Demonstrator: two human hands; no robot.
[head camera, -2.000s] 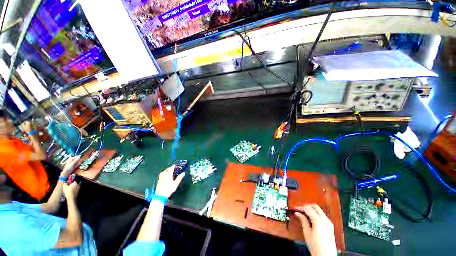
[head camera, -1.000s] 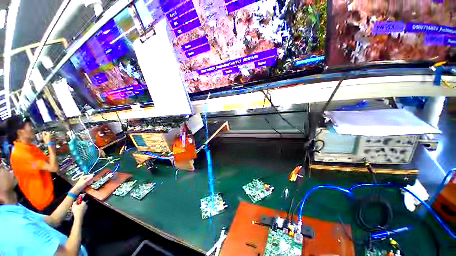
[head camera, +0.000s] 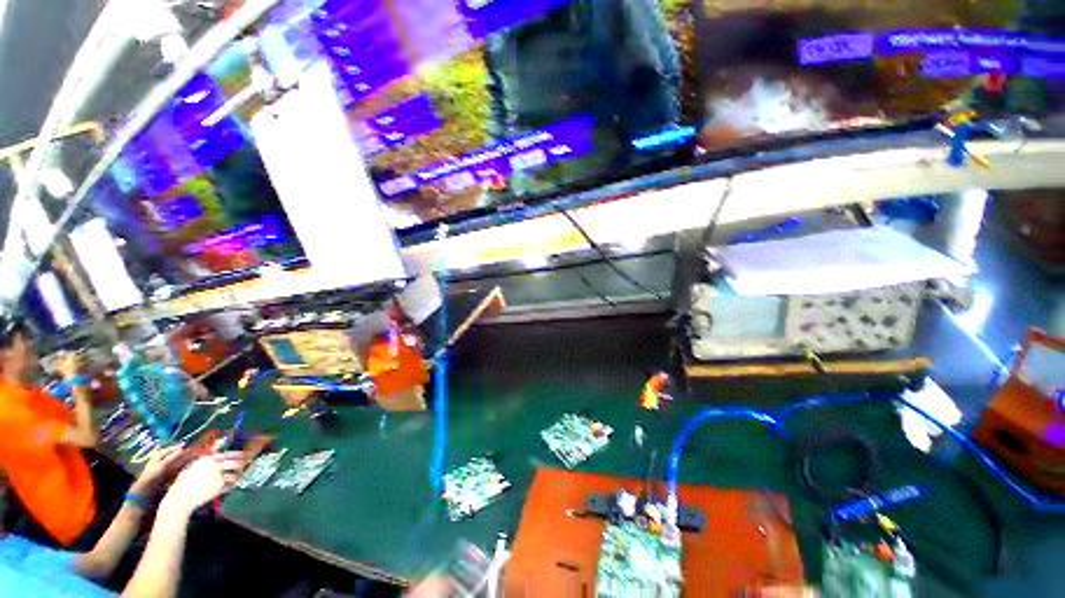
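A green-white circuit board (head camera: 640, 561) lies on the orange-brown fixture plate (head camera: 549, 532), its far edge at the black connector bar (head camera: 691, 517) with the plugs and cables. The bottom of the picture cuts off board and plate. My left hand (head camera: 439, 586) seems to be the blurred, skin-toned patch at the bottom edge, left of the plate; its fingers cannot be made out. My right hand (head camera: 773, 591) is at most a faint sliver at the bottom edge, over the plate's right part; its grip is hidden.
Loose boards lie left of the plate (head camera: 474, 487), behind it (head camera: 575, 438) and right of it (head camera: 864, 569). A blue cable (head camera: 730, 415) arches behind. An oscilloscope (head camera: 806, 321) stands at the back. Lit screens (head camera: 561, 94) hang overhead. Other workers (head camera: 47, 444) are at left.
The view has tilted up, dropping my hands to the bottom edge or beyond. The dark remote my left hand held two seconds ago is out of sight. The screens' pictures have changed.
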